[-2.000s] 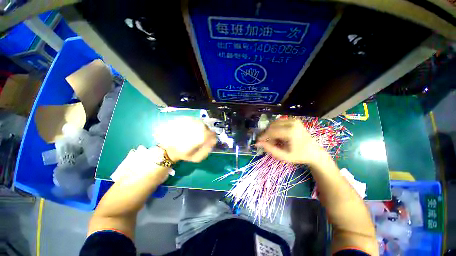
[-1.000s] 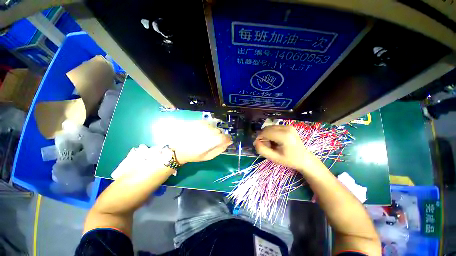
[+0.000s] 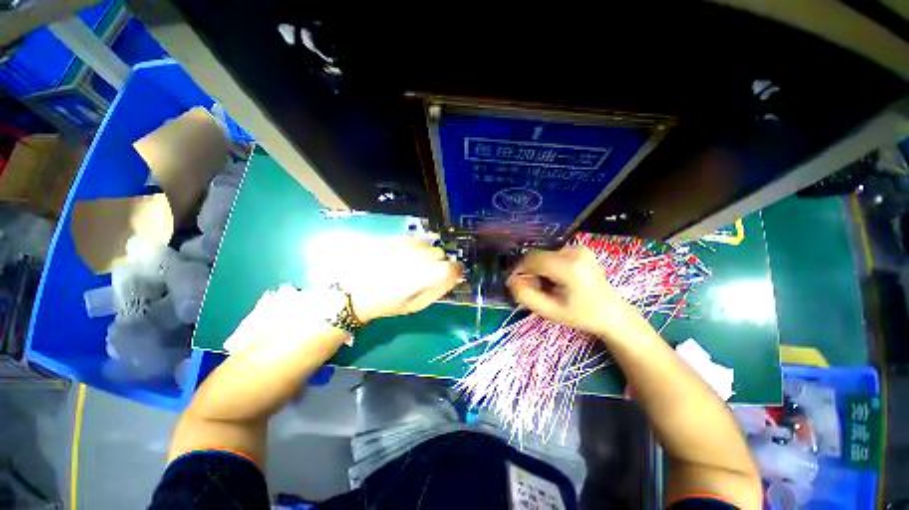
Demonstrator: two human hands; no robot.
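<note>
The crimping applicator is a small dark and silver block under the press, partly hidden by my hands. My left hand is at its left side, overexposed, fingertips close to the block. My right hand is at its right side with thumb and index finger pinched. Whether either hand holds a wire is too blurred to tell. A thin pale vertical line shows between the hands. The fanned wire bundle lies under and beside my right hand, red at the far end, pale ends over the near bench edge.
The press with its blue warning plate hangs overhead. A large blue bin with bags and brown cardboard stands left. White scraps lie by my left forearm, another by my right. A blue bin with bagged items stands right.
My left hand has moved right, closer to the applicator. My right hand has shifted slightly. The blue warning plate now looks shorter and tilted, with its top edge in view.
</note>
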